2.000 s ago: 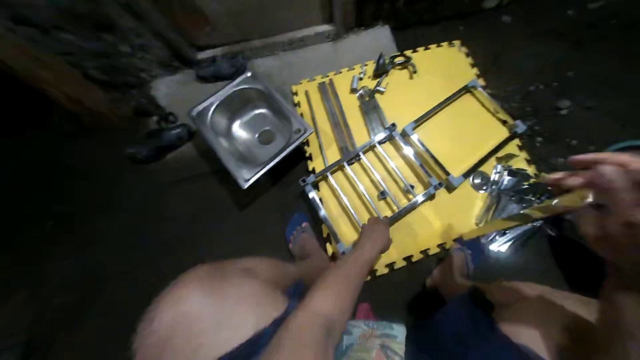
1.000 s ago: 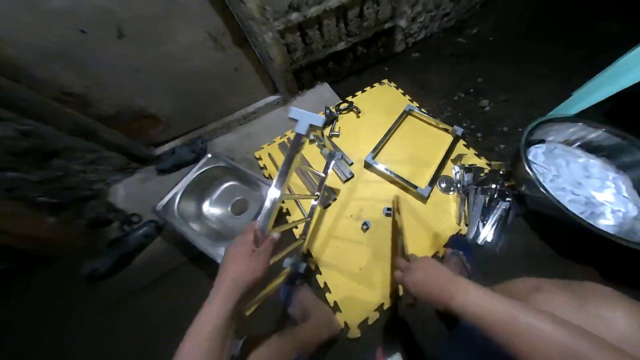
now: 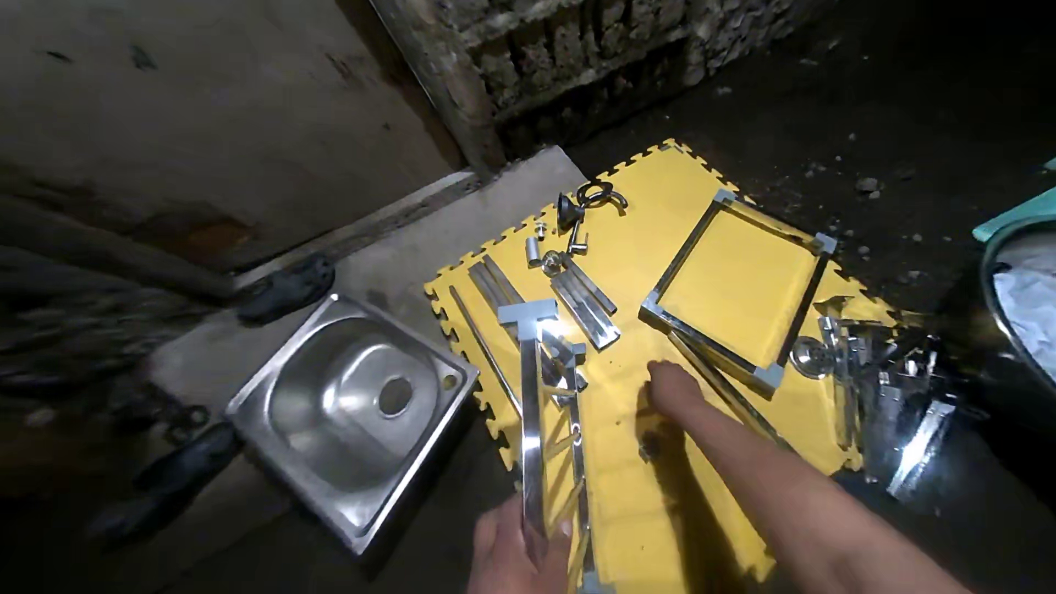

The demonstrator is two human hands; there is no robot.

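Observation:
My left hand point(image 3: 521, 546), at the bottom centre, grips a long rail of the slatted metal rack frame point(image 3: 532, 437); the frame is tilted up, with a grey plastic corner connector point(image 3: 528, 312) at its far end. My right hand point(image 3: 675, 388) is low over the yellow foam mat point(image 3: 627, 511), its fingertips partly hidden, so whether it holds a small piece cannot be told. To its right a metal tube point(image 3: 730, 398) lies by the rectangular metal frame point(image 3: 707, 352) with grey corners. A small dark piece point(image 3: 648, 448) is nearer me on the mat.
A stainless steel sink basin point(image 3: 363, 412) lies at left, beside dark shoes point(image 3: 289, 289). Flat metal bars point(image 3: 586, 305), a black hose point(image 3: 602, 195) and small fittings lie at the mat's far side. Loose metal parts point(image 3: 883, 388) are at right, near a large basin point(image 3: 1002, 305).
The rack frame lay on the mat two seconds ago and is now lifted in my left hand. My right hand has let go of the tube held one second ago, which now lies on the mat.

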